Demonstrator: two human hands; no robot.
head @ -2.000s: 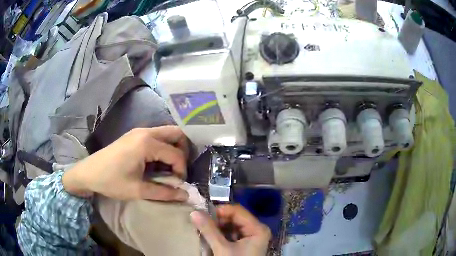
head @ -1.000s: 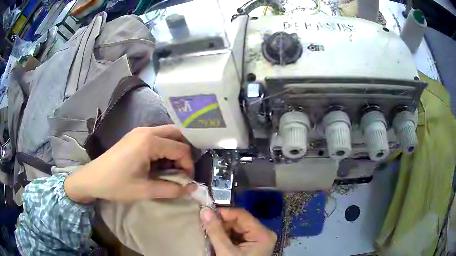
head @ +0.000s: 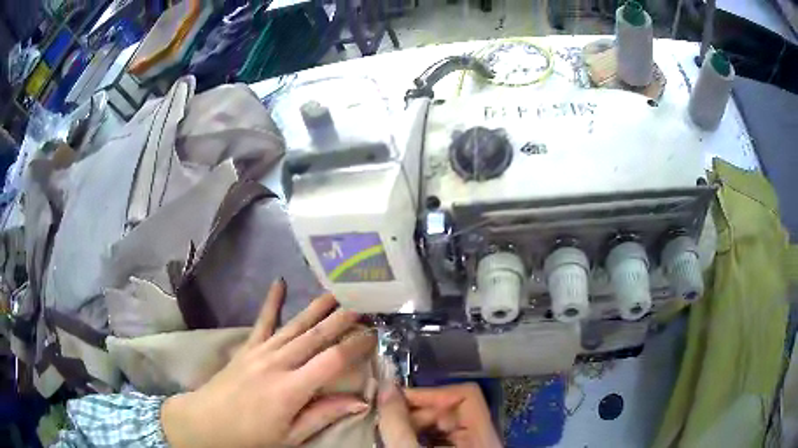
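Observation:
The grey-brown garment body (head: 87,201) lies piled left of the white overlock machine (head: 560,149) and runs under my left hand. My left hand (head: 280,376) lies spread, palm down, on beige cloth (head: 166,354) just left of the presser foot area (head: 395,346). My right hand (head: 442,416) pinches the cloth's edge below the presser foot, thumb on the near side; its lower part is cut off by the bottom edge. The needle is too small to see.
Yellow-green cloth (head: 735,306) hangs at the right. A blue tray (head: 535,411) with brownish lint lies below the machine head. Four tension dials (head: 570,282) line the machine front. Thread cones (head: 634,44) stand behind. Folded cloth is stacked at the upper left.
My left hand has gone from pinching the cloth edge to lying flat with fingers spread. The pale edge piece is no longer visible. The view has tilted up, so the machine sits lower.

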